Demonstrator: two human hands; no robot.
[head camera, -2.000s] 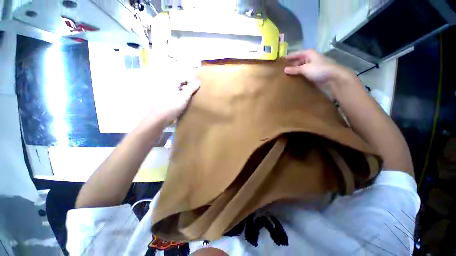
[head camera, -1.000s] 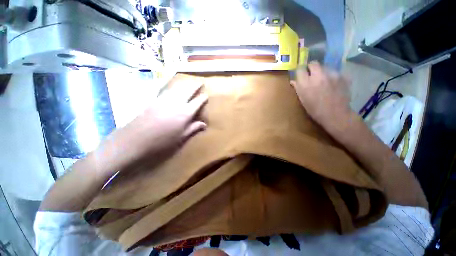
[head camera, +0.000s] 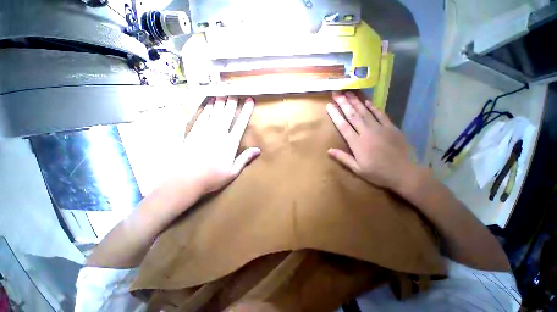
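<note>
The brown bag body (head camera: 293, 177) lies spread from the machine towards my lap, its open mouth facing me. Its far end goes under the yellow-edged clamp frame (head camera: 374, 79), and a reddish-brown strip (head camera: 284, 72) shows in the frame's slot. My left hand (head camera: 223, 143) lies flat on the bag's left side, fingers spread, fingertips at the frame's near edge. My right hand (head camera: 369, 137) lies flat on the right side in the same way. Neither hand grips the cloth. A handle strap (head camera: 275, 281) shows partly inside the mouth.
The grey sewing machine head (head camera: 67, 73) stands at the upper left, with a shiny metal plate (head camera: 85, 167) below it. At the right are dark blue snips (head camera: 467, 137), pliers (head camera: 507, 170) on white cloth (head camera: 488, 152), and a dark-screened control panel (head camera: 519, 49).
The bag end has gone under the clamp frame, where the strip shows in the slot. Both hands have gone from holding the bag's edges to lying flat on it. The bag is spread flatter.
</note>
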